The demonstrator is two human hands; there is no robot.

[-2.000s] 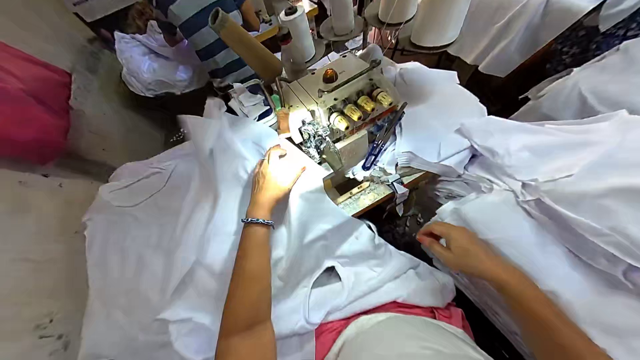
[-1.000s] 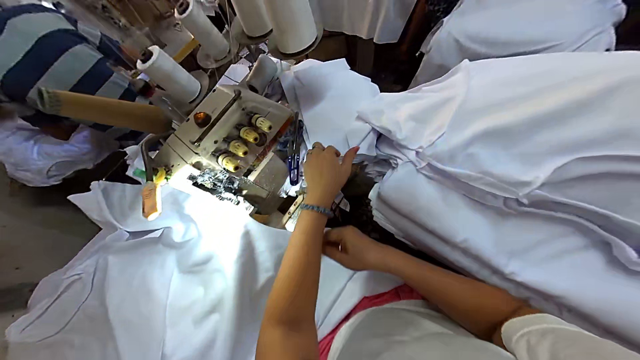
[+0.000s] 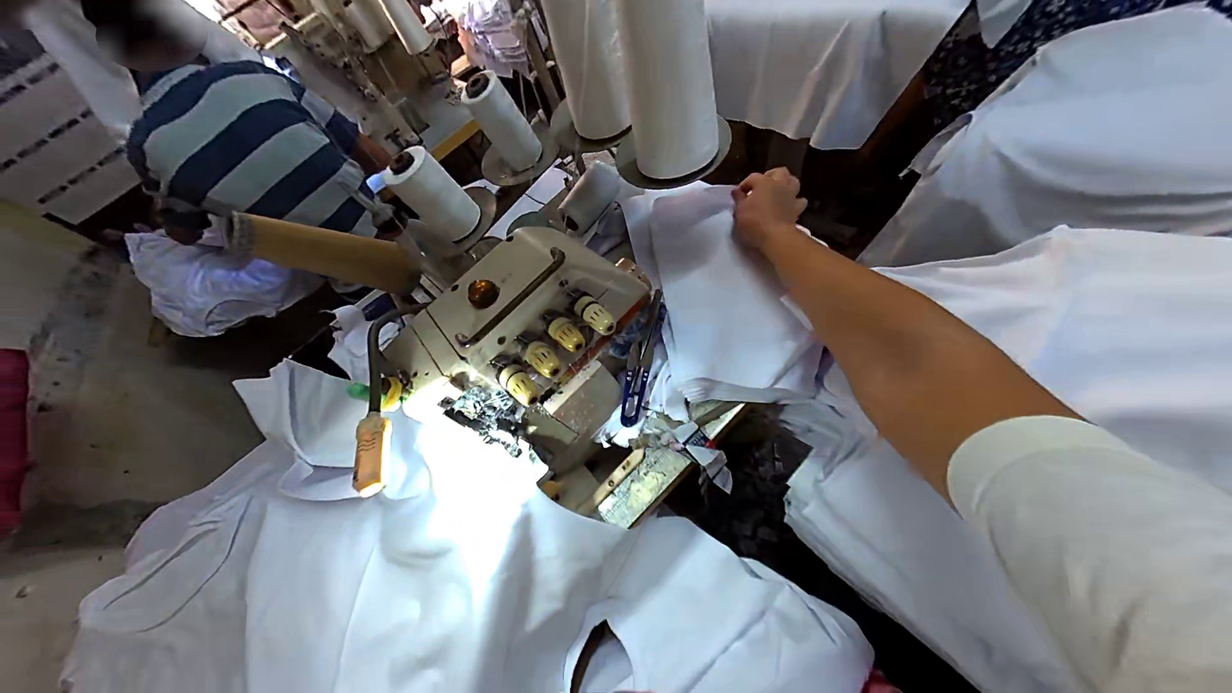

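Note:
My right hand (image 3: 770, 207) reaches to the far right corner of a pile of white cut fabric pieces (image 3: 722, 298), its fingers bent and closed on the edge of the fabric. My left hand is out of view. Left of the pile stands an overlock sewing machine (image 3: 520, 308) with several yellow tension dials, its lamp lighting the needle area. A large white garment (image 3: 385, 587) spreads in front of the machine, partly at its needle area. Blue-handled thread snips (image 3: 635, 385) lie between the machine and the pile.
White thread cones (image 3: 669, 87) stand behind the machine. More white fabric (image 3: 1078, 318) is heaped at the right. Fabric scraps (image 3: 707, 462) lie by the machine's front plate. A person in a striped shirt (image 3: 250, 144) is at the upper left, near a white bundle (image 3: 212, 279).
My right hand has moved from near the machine's front out to the far edge of the cut pieces. My left hand, on the near part of those pieces a second ago, has left the view.

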